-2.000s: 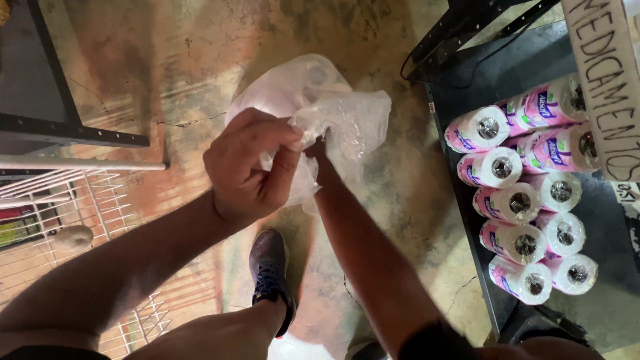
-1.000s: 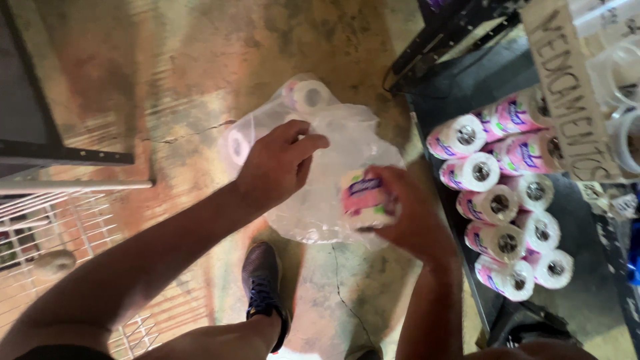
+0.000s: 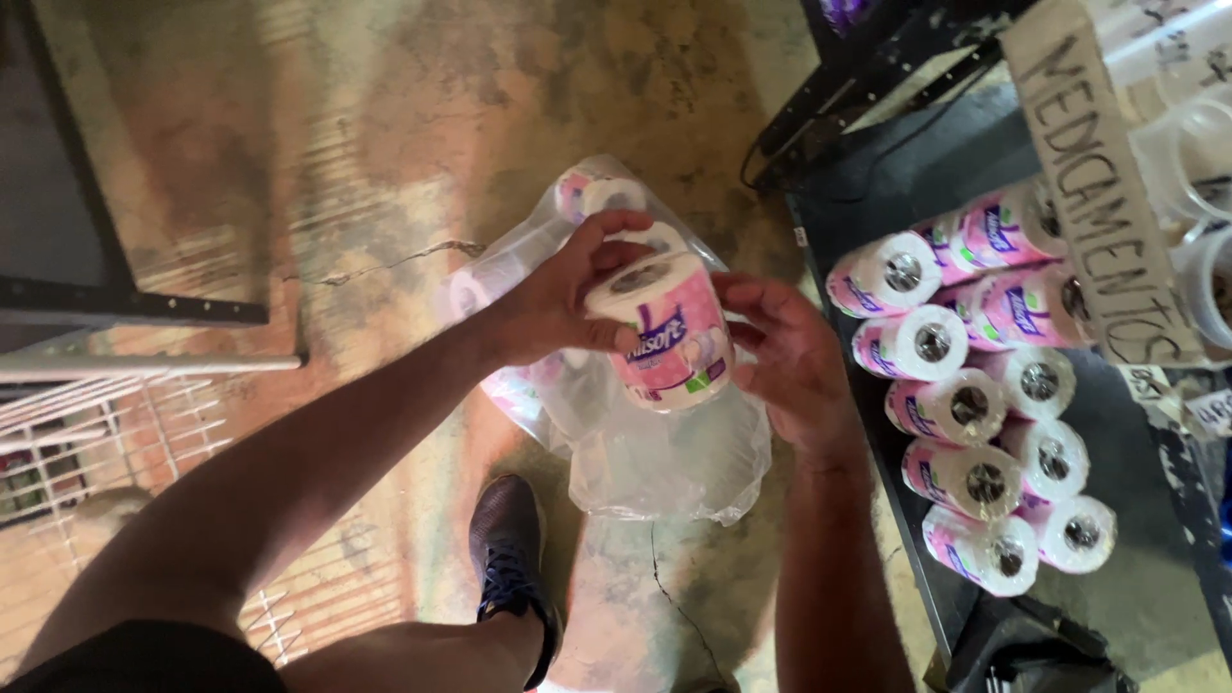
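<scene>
A wrapped toilet paper roll (image 3: 669, 332) in pink and white packaging is held up over a clear plastic bag (image 3: 664, 462). My left hand (image 3: 577, 294) grips the roll from its left side, thumb across the front and fingers behind the top. At the roll's right side my right hand (image 3: 784, 356) has its fingers spread, with the fingertips close to the wrapper; whether they touch it I cannot tell. More rolls lie inside the bag on the floor, one of them at its far end (image 3: 611, 197).
Several wrapped toilet paper rolls (image 3: 962, 404) are stacked on a black shelf (image 3: 1136, 539) at the right. A handwritten cardboard sign (image 3: 1097, 183) hangs beside clear plastic containers (image 3: 1193, 154). A white wire rack (image 3: 125, 423) stands at the left. My shoe (image 3: 510, 549) is near the bag.
The roll that my right hand held low over the bag a second ago is now between both hands, in my left hand's grip. Two seconds ago both hands were at the bunched bag.
</scene>
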